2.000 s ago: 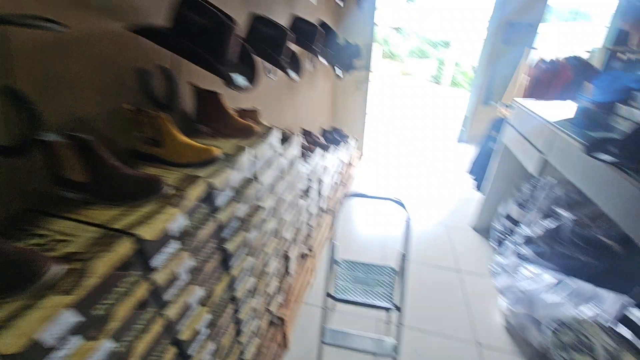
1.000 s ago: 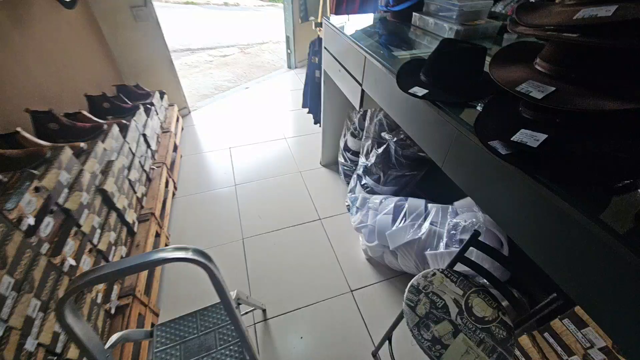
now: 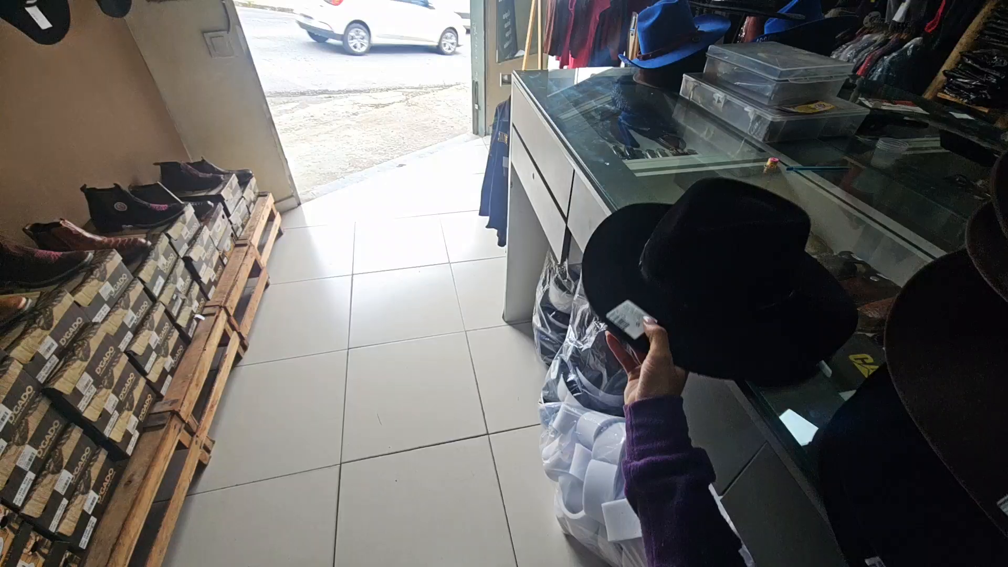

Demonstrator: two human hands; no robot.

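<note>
My right hand point(image 3: 655, 368), in a purple sleeve, comes up from the lower right and pinches the brim of a black felt hat point(image 3: 720, 268). The thumb lies over the brim beside a pale tag point(image 3: 628, 318); the fingers curl beneath. The hat is above the edge of a glass-topped counter point(image 3: 579, 126), crown upward and brim tilted. Whether it touches the glass cannot be told. Dark wide-brimmed hats point(image 3: 945, 346) are close by on the right. My left hand is out of view.
Boots point(image 3: 130, 209) stand on stacked shoeboxes point(image 3: 102, 370) over a wooden pallet point(image 3: 201, 378) at left. Plastic bags of white material point(image 3: 591, 465) lie beneath the counter. Clear plastic boxes point(image 3: 776, 87) and a blue hat point(image 3: 673, 35) sit on it. A doorway leads to a street with a white car point(image 3: 386, 24).
My right hand has come into view and taken hold of a black hat. A white car now shows outside. The view has turned right since the oldest frame, and the step stool is out of view.
</note>
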